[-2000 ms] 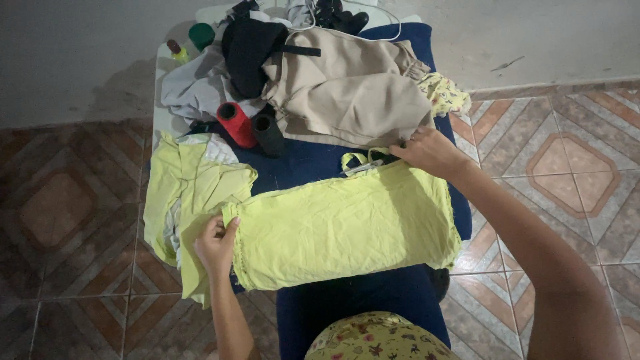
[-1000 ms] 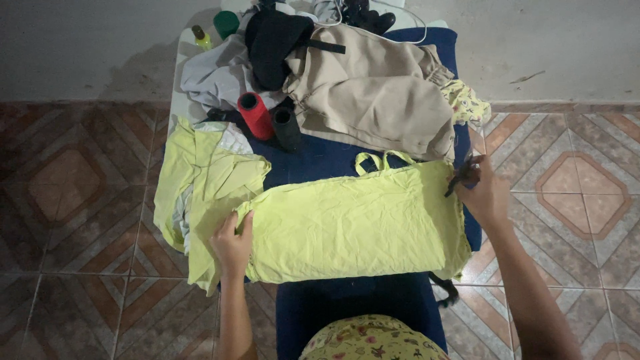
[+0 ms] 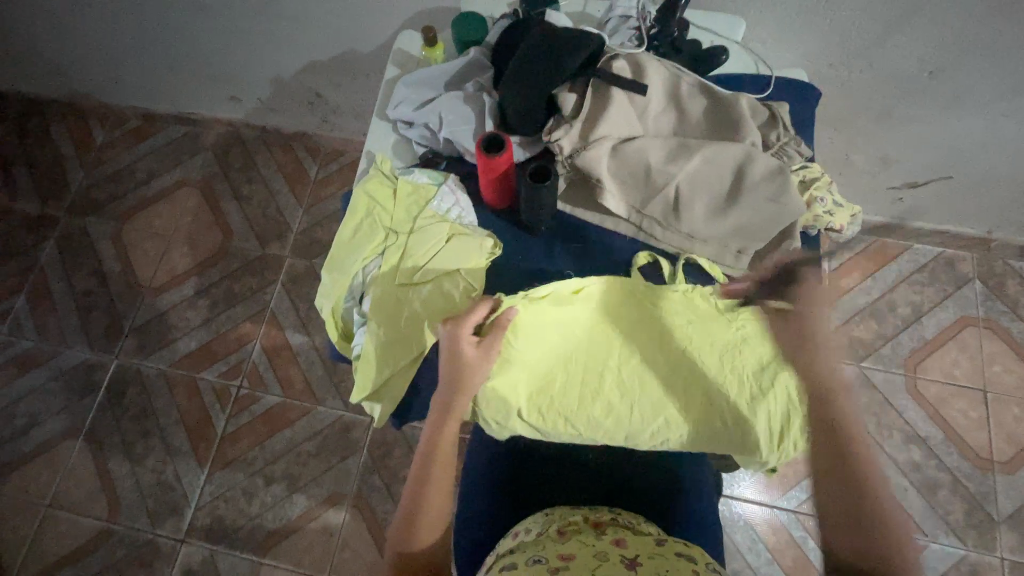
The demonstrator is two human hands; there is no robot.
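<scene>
A yellow-green cloth piece (image 3: 640,360), with two small loops on its far edge, lies spread over the near part of the table and hangs toward the lap. My left hand (image 3: 472,344) pinches its left edge between thumb and fingers. At the far right corner, my right hand (image 3: 788,300) is blurred and holds a dark object whose kind is unclear; its fingertips are close to the cloth edge by the loops. Another yellow-green garment (image 3: 416,280) with white patterned fabric lies crumpled to the left.
A red thread cone (image 3: 496,172) and a black thread cone (image 3: 538,196) stand beyond the cloth. Behind are beige fabric (image 3: 680,160), a black cap (image 3: 544,68), grey cloth (image 3: 448,100), a green spool (image 3: 470,32), a small bottle (image 3: 432,46) and a white cord (image 3: 752,94).
My right hand has moved from the cloth's right side back toward the loops, with the dark object in it. My left hand still grips the left edge, now nearer its far corner.
</scene>
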